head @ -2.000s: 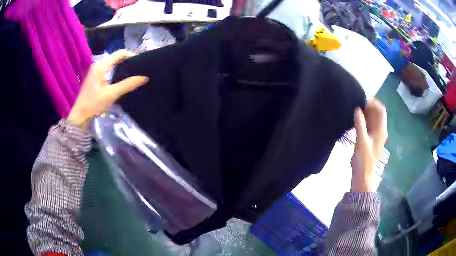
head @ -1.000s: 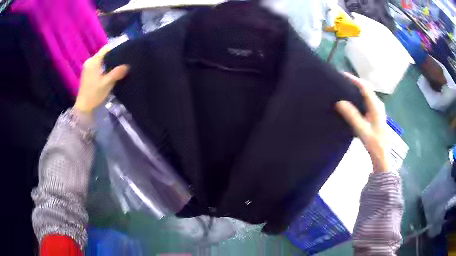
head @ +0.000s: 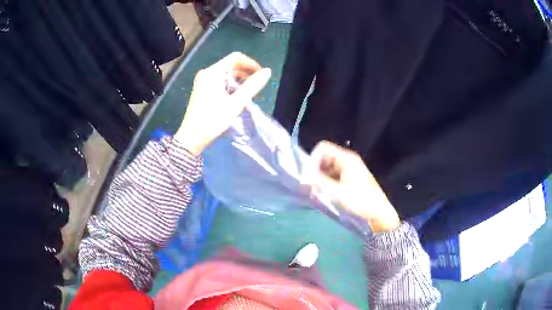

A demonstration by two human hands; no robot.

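Note:
My left hand (head: 221,100) is closed on one end of a clear garment bag (head: 266,145), left of centre. My right hand (head: 345,181) is closed on the bag lower down and to the right. The glossy film is stretched and bunched between the two hands. The black jacket (head: 387,91) hangs open at the upper right, just beyond my right hand, with pale lettering inside its collar and small shiny dots near its lower edge. No hand is on the jacket. A thin strip of film shows against its left edge.
Rows of black garments (head: 78,72) hang on the left, beside a curved metal bar (head: 175,69). A crumpled blue plastic bag (head: 187,233) lies on the green floor. A blue crate (head: 445,257) with a white pile (head: 502,233) stands at lower right. A small white scrap (head: 307,255) lies below.
Both hands have left the jacket's shoulders and now grip the clear bag. The view has turned down and left, so the jacket sits further right and the black garments show on the left.

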